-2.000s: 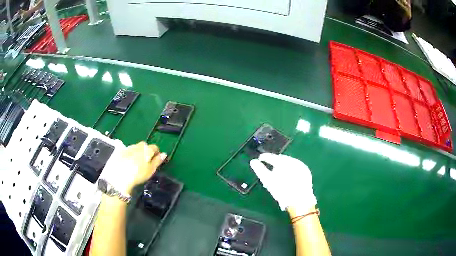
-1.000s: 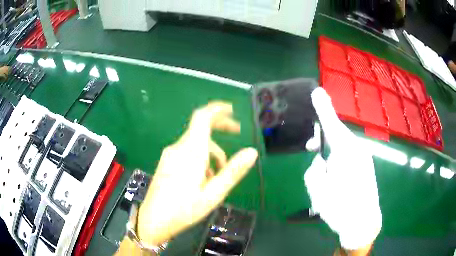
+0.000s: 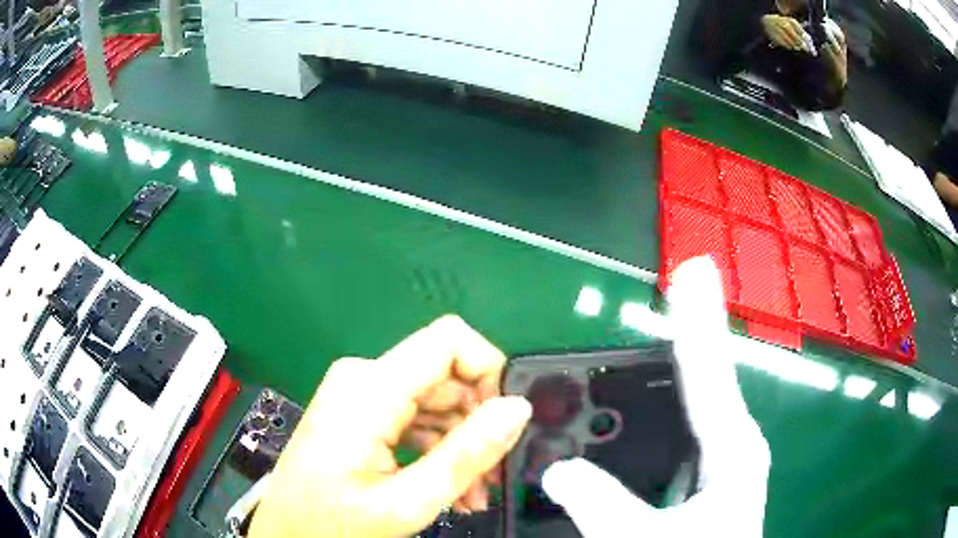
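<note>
A black phone housing (image 3: 620,420) is held up close to the camera, its camera end upward, with round camera openings and a small ring. My right hand (image 3: 672,452), in a white glove, grips it, fingers along its right edge and thumb across its face. My bare left hand (image 3: 410,441) is at the housing's left edge, thumb tip on the camera area and fingers curled beside it. Whether the left fingers also pinch a small part cannot be seen. The lower part of the housing is cut off by the frame edge.
A white tray (image 3: 200,363) with black housings lies at left over a red tray (image 3: 194,462). Another housing (image 3: 252,447) lies beside it, one (image 3: 147,210) farther back. A red divided tray (image 3: 772,242) lies at right. A white machine housing (image 3: 441,42) stands behind. A person's hands (image 3: 804,34) show top right.
The housing in my right hand has moved lower and nearer the camera. My left hand has come from apart to its left edge. The housings along the green surface have shifted left in view.
</note>
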